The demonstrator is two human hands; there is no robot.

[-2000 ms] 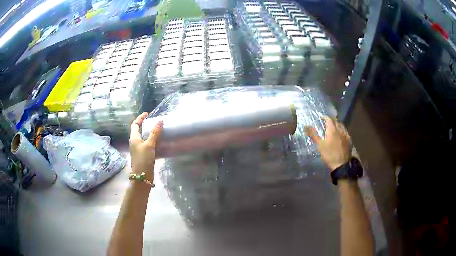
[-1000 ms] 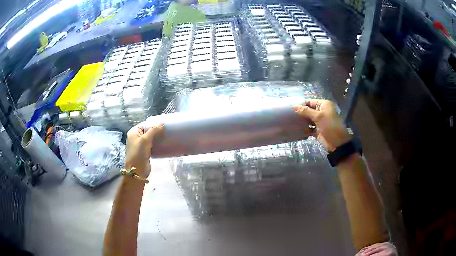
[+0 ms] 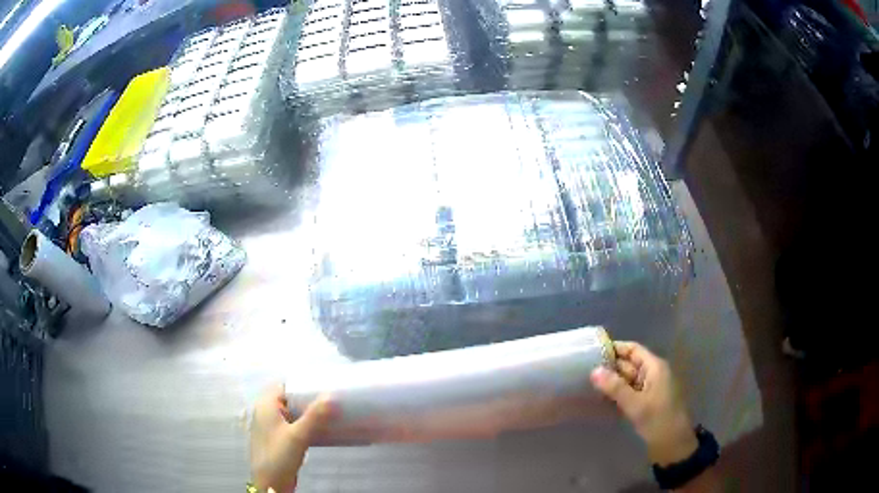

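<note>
A stretch film roll (image 3: 463, 390), shiny and whitish with a brown core at its right end, lies crosswise between my hands in front of the wrapped tray stack (image 3: 482, 202). The stack is a glossy block on the table, with wrinkled film and strong glare on top. My left hand (image 3: 286, 433) grips the roll's left end. My right hand (image 3: 648, 390), with a dark watch at the wrist, holds the roll's right end at the core. Whether film runs from the roll to the stack cannot be told.
Tray stacks (image 3: 217, 96) stand along the back, with a yellow bin or sheet (image 3: 130, 123) at back left. A white crumpled plastic bag (image 3: 159, 260) and a film core tube (image 3: 66, 279) are at the table's left. A dark post (image 3: 702, 91) rises behind right.
The roll and both hands have moved from over the stack down to its near side. My right hand, open beside the roll two seconds ago, now holds its end. The view has tilted down.
</note>
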